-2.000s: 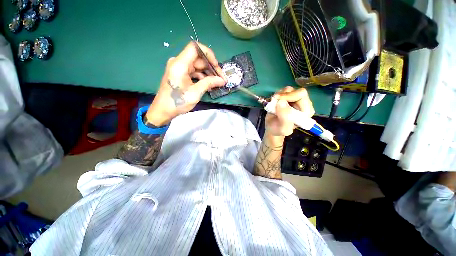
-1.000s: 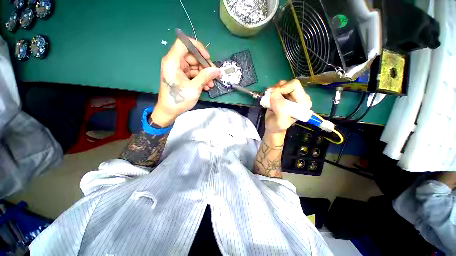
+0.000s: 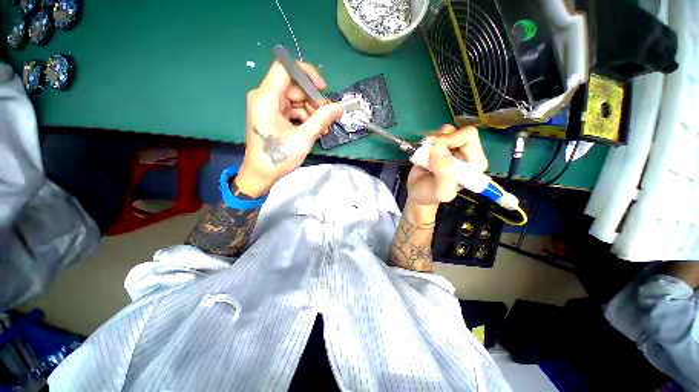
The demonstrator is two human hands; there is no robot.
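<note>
A round module with a white face (image 3: 355, 112) lies on a dark square fixture pad (image 3: 381, 96) near the bench's front edge. My left hand (image 3: 285, 126) holds flat grey tweezers (image 3: 296, 70), their lower end at the module's left side; the fingertips hide part of that side. My right hand (image 3: 447, 167) holds a white soldering iron with a blue band (image 3: 477, 182). Its thin metal tip reaches the module's right part; whether it touches cannot be told. A thin strand of solder wire (image 3: 287, 24) lies on the green mat behind my left hand.
A cream tub of silvery shavings (image 3: 366, 37) stands behind the pad. A fan box (image 3: 477, 61) and yellow stand (image 3: 604, 109) are at right. Several dark shiny modules (image 3: 58, 71) sit far left. A black tray (image 3: 469, 237) is below the edge. Neighbours' pale sleeves show at both sides.
The iron tip has shifted up from the module's lower edge onto its right part. My left hand first moved slightly lower left with the tweezers tilting flatter, and has since barely moved.
</note>
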